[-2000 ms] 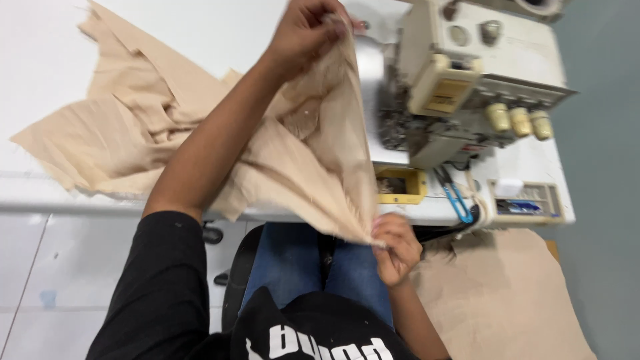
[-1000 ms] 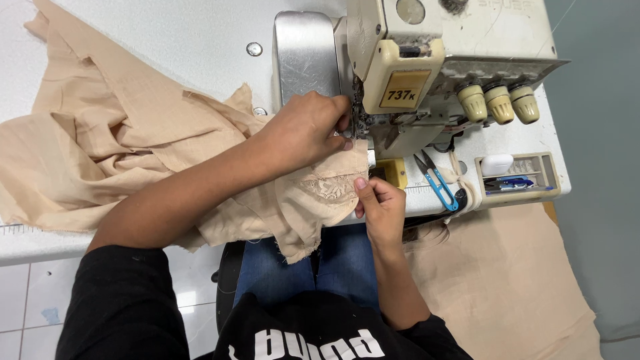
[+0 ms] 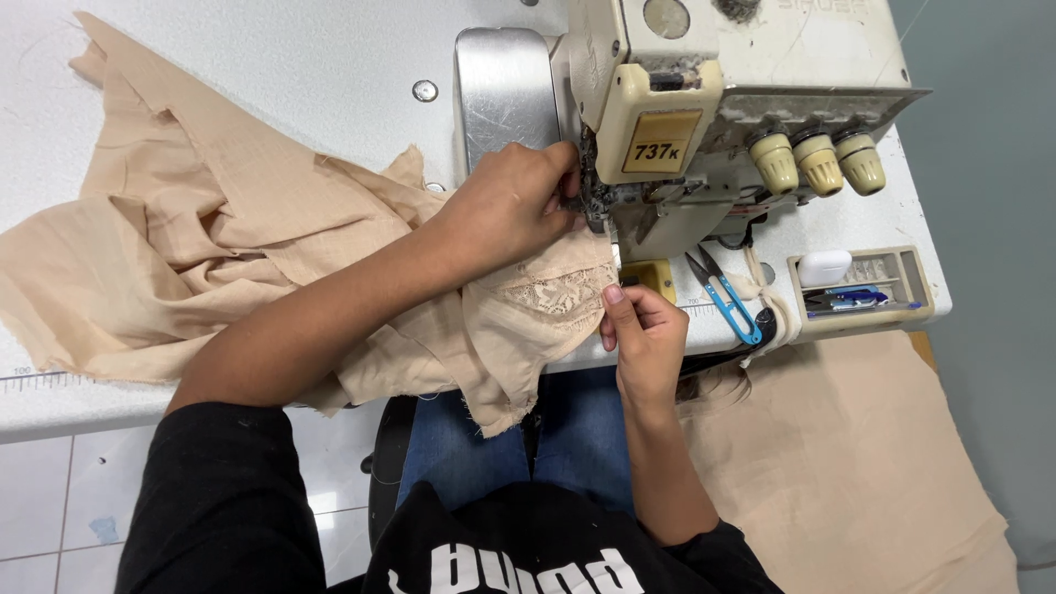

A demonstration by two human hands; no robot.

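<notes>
A beige fabric piece [image 3: 272,239] with a lace inset [image 3: 561,293] lies bunched over the left of the table, its right edge at the presser-foot area of a Singer overlock sewing machine [image 3: 652,107]. My left hand [image 3: 516,198] presses on the fabric beside the needle area, its fingertips partly hidden by the machine head. The fabric's edge below the foot is pinched between thumb and fingers of my right hand [image 3: 643,334]. A frayed corner of the cloth hangs over the table's front edge.
Blue-handled thread snips [image 3: 726,297] lie right of the machine's yellow part [image 3: 652,279]. A small tray [image 3: 906,285] holds pens and a white case [image 3: 825,268]. More beige cloth [image 3: 841,454] is at the lower right, below the table [image 3: 330,74].
Two seconds ago the fabric was stretched between both hands, left of the machine. Its edge is now at the foot, where it also was one second ago. The view has moved closer.
</notes>
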